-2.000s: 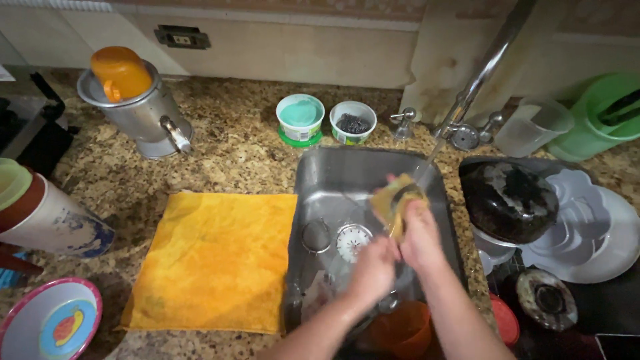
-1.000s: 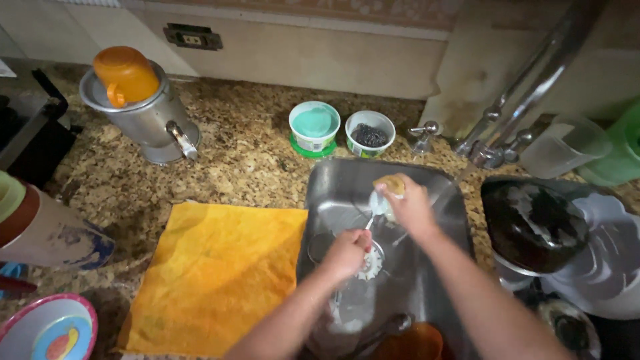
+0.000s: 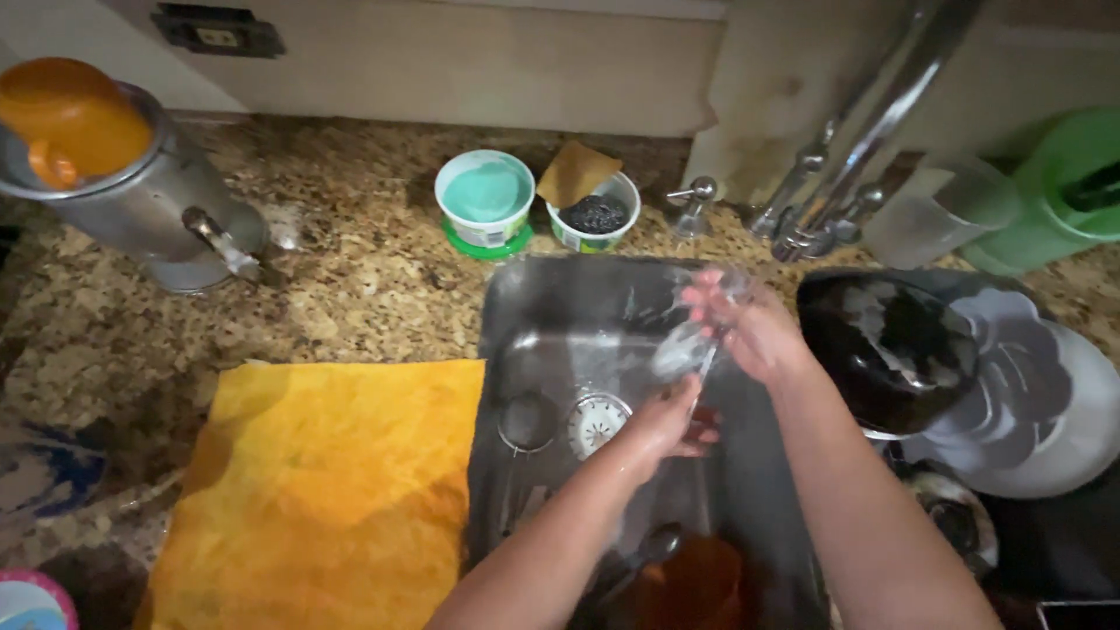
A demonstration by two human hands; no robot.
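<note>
Over the metal sink (image 3: 525, 297), my left hand (image 3: 674, 424) holds a spoon-like utensil (image 3: 700, 372) by its thin handle, with motion blur on it. My right hand (image 3: 739, 319) is just above, its fingers apart in splashing water near the utensil's upper end; whether it touches the utensil is unclear. A yellow-brown scrubbing pad (image 3: 578, 172) leans on the rim of a white tub of dark scouring wool (image 3: 595, 216) behind the sink. Beside that stands a tub of turquoise soap (image 3: 486, 192). A white drain strainer (image 3: 598, 423) and a small round mesh strainer (image 3: 526, 422) lie in the sink.
An orange cloth (image 3: 341, 490) covers the counter left of the sink. The metal juicer (image 3: 166, 201) stands at the back left. The faucet (image 3: 866, 149) rises at the back right. A dark pot (image 3: 888, 350) and white plates (image 3: 1076, 411) are at right. An orange container (image 3: 691, 582) sits in the sink.
The scrubbing pad has left my right hand and now rests on the tub of scouring wool. My right hand's fingers have spread. The view has moved closer to the counter.
</note>
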